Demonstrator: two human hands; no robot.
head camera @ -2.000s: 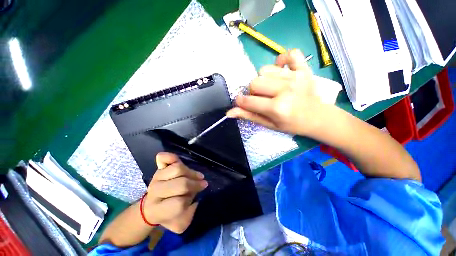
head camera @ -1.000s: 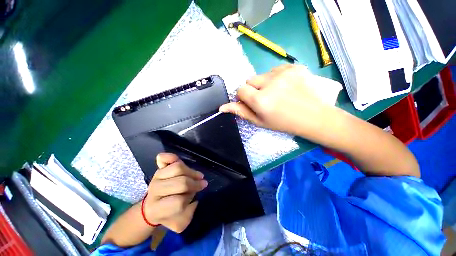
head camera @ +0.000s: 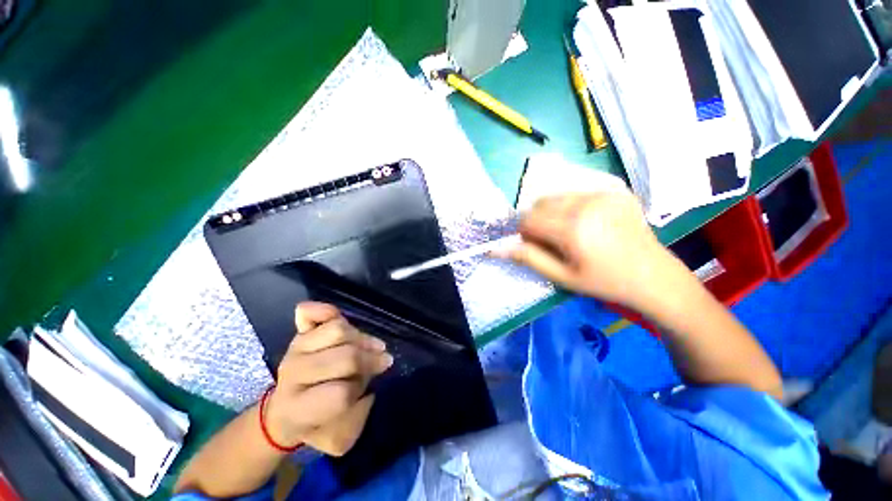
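Observation:
A black panel assembly (head camera: 293, 235) lies tilted on silvery-white packing sheet (head camera: 342, 108), its ribbed end block (head camera: 303, 196) at the far edge. My left hand (head camera: 328, 382) is closed on a shiny black protective film (head camera: 381, 308), pinched up in a fold from the panel. My right hand (head camera: 577, 240), slightly blurred, holds a cotton swab (head camera: 450, 258) by its end. The swab's white tip is over the panel's right part, right of the fold; whether it touches cannot be told. The panel's near end is partly hidden by my left hand.
A yellow-and-black knife (head camera: 494, 106) and a second yellow tool (head camera: 589, 103) lie beyond my right hand. Stacked white sheets (head camera: 655, 147) are at the right, more sheets (head camera: 93, 416) at the lower left. A metal post (head camera: 481, 34) stands at the back. Red bins (head camera: 831, 201) are beyond the bench edge.
My right hand has moved right and nearer with the swab, whose tip is now right of the film fold. My left hand keeps its grip. The whole view has shifted slightly.

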